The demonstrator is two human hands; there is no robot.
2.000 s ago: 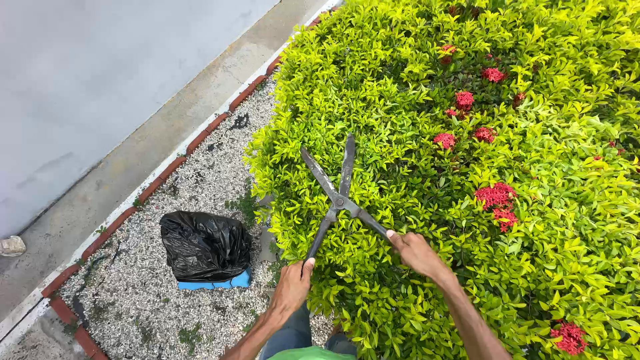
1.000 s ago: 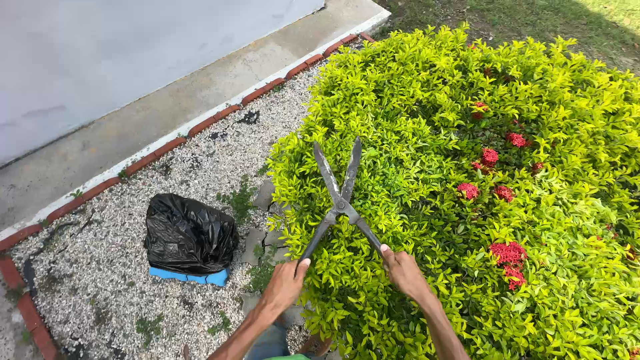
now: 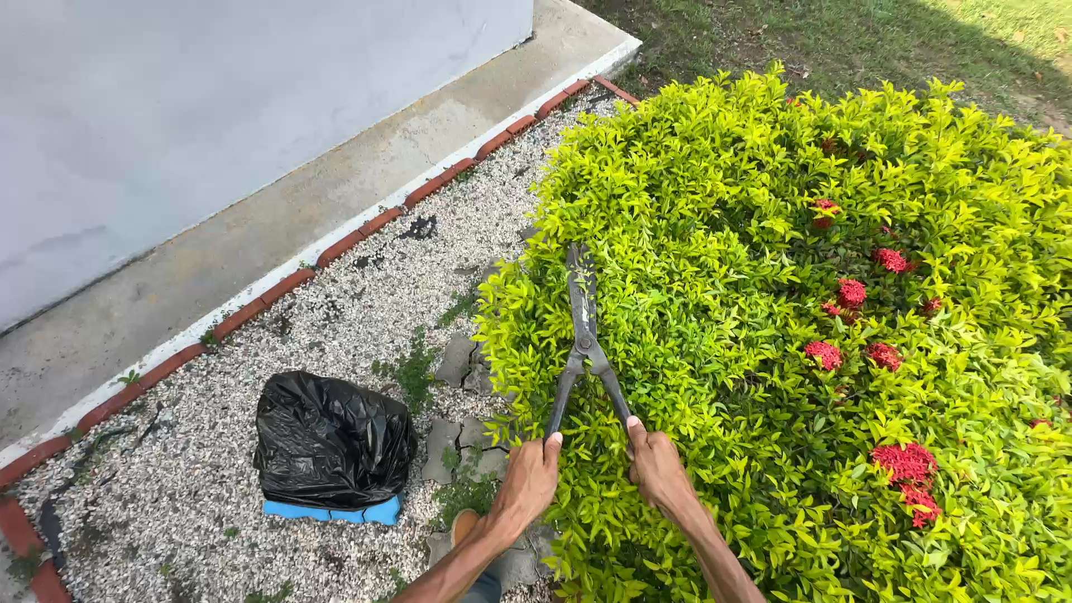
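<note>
My left hand [image 3: 528, 481] grips the left handle of a pair of metal hedge shears [image 3: 584, 339], and my right hand [image 3: 657, 465] holds the right handle. The blades are closed together and point away from me, with leaf clippings lying on them. They rest over the left part of a leafy yellow-green hedge [image 3: 695, 276]. Clusters of red flowers [image 3: 904, 465] stand among the leaves to the right of the shears. The ends of both handles are hidden inside my hands.
A black plastic bag [image 3: 335, 440] with something blue [image 3: 335, 511] under its edge sits on white gravel [image 3: 209, 444] at the left. Red brick edging [image 3: 285, 287] borders a concrete walkway [image 3: 276, 193] beside a pale wall [image 3: 209, 100]. Broken paving stones [image 3: 456, 360] lie by the hedge; grass [image 3: 796, 42] is beyond.
The shears' blades, spread apart in both earlier frames, are now closed, and my hands are nearer each other. The view has shifted, showing more of the grass beyond the hedge.
</note>
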